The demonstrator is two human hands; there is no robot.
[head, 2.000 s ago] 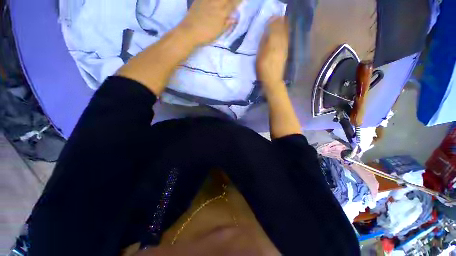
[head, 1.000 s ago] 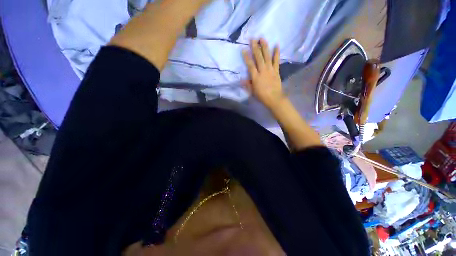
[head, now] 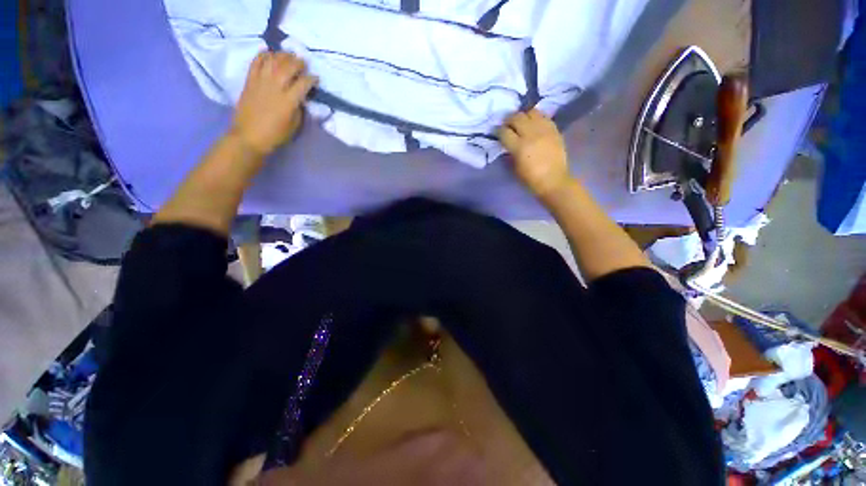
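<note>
The garment (head: 399,71) lies on the lavender pressing table (head: 123,104), pale inner side up, crossed by narrow dark strips. A dark band runs along its near edge between my hands. My left hand (head: 272,102) grips this edge at the left, fingers bent over the cloth. My right hand (head: 536,150) grips the edge at the right, near a dark strip. The steam iron (head: 676,128) rests on the table to the right of my right hand, its tip pointing away and its brown wooden handle on the right. Neither hand touches it.
A dark rest pad (head: 796,47) lies at the table's right end. A pale hose (head: 779,327) runs from the iron toward the right edge. Dark cloth (head: 71,180) is heaped left of the table. Cloth heaps (head: 774,418) and blue cloth (head: 843,142) are at the right.
My left hand has come back from the top of the frame to the garment's near edge. My right hand was spread flat on the cloth and now grips the edge. The garment's near edge is straighter.
</note>
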